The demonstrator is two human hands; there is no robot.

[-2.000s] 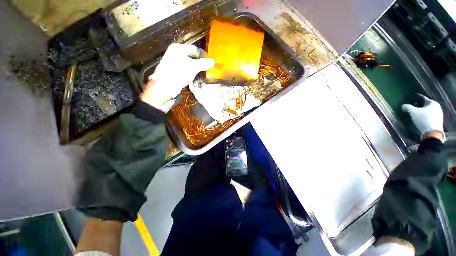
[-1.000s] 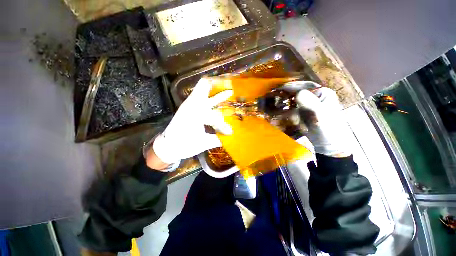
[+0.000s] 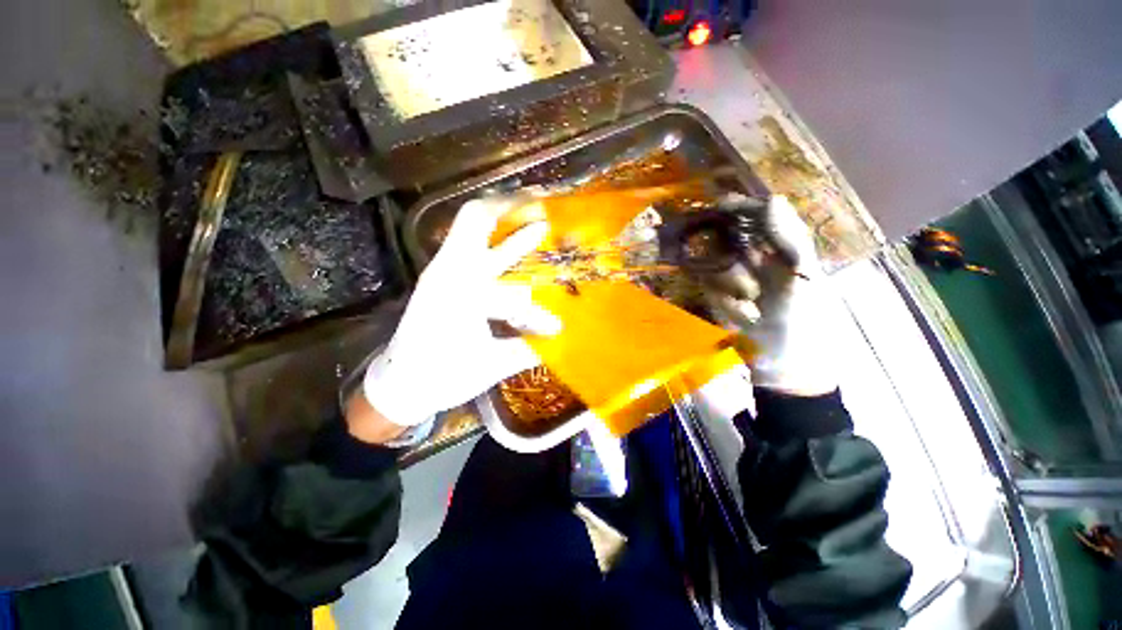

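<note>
My left hand (image 3: pixel 461 326), in a white glove, holds the orange sheet (image 3: pixel 640 351), which is spread open in two flaps above the scrap tray. My right hand (image 3: pixel 794 295), also white-gloved, holds a dark wound coil (image 3: pixel 714 244) at the sheet's right side. Thin wire leads run from the coil leftward between the flaps toward my left fingers. The right fingertips look dark and are partly blurred. The stainless scrap tray (image 3: pixel 527 437) with copper wire offcuts (image 3: pixel 535 394) lies below, mostly hidden by the hands and sheet.
The solder pot (image 3: pixel 474 55) stands behind the scrap tray. The black dross tray (image 3: pixel 302 252) is left of it, with a scraper (image 3: pixel 201 265) across it. A white-surfaced tray (image 3: pixel 886 431) and the conveyor belt (image 3: pixel 1027 357) with coils (image 3: pixel 941 250) are at right. A phone (image 3: pixel 598 465) lies on my lap.
My right hand has come from the conveyor to the sheet with a coil. The sheet, earlier a square in my left hand, is opened around the leads. Over the last second the hands shifted only slightly.
</note>
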